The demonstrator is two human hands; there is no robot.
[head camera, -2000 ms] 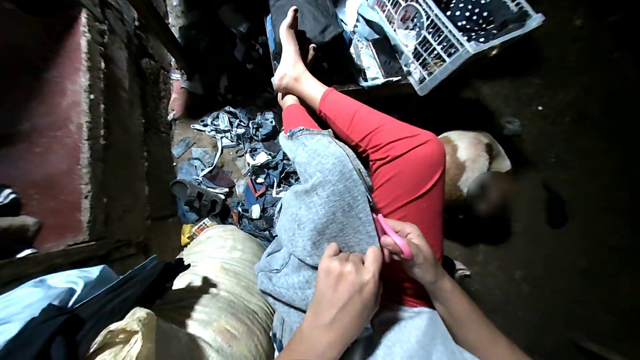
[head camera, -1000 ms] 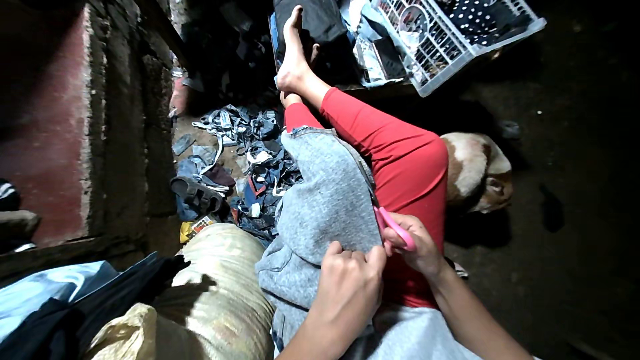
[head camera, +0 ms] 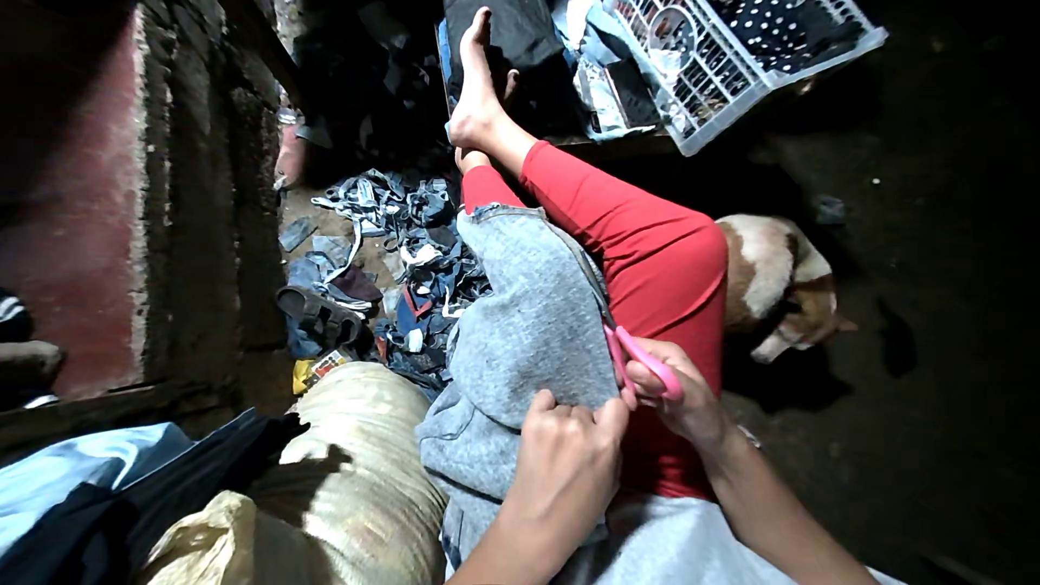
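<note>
Grey heathered fabric (head camera: 536,317), which looks like a garment piece, lies over my lap and the red-trousered leg (head camera: 650,236). My left hand (head camera: 573,447) is closed on the lower right part of this cloth, knuckles up. Just to the right, my right hand (head camera: 670,390) holds pink-handled scissors (head camera: 654,361) by their loops, at the cloth's right edge. The blades point up along that edge and are mostly hidden by the fabric. The fingertips of both hands are close together, near the handles.
A stuffed pale sack (head camera: 366,471) stands at lower left beside blue and black cloth (head camera: 97,479). Denim scraps (head camera: 422,252) litter the floor. A plastic crate (head camera: 723,106) with cloth is at upper right. A brown and white dog (head camera: 772,276) lies right of my knee.
The dog's head has moved and now shows lower, to the right of its body. Both hands stay in nearly the same place on the cloth and scissors.
</note>
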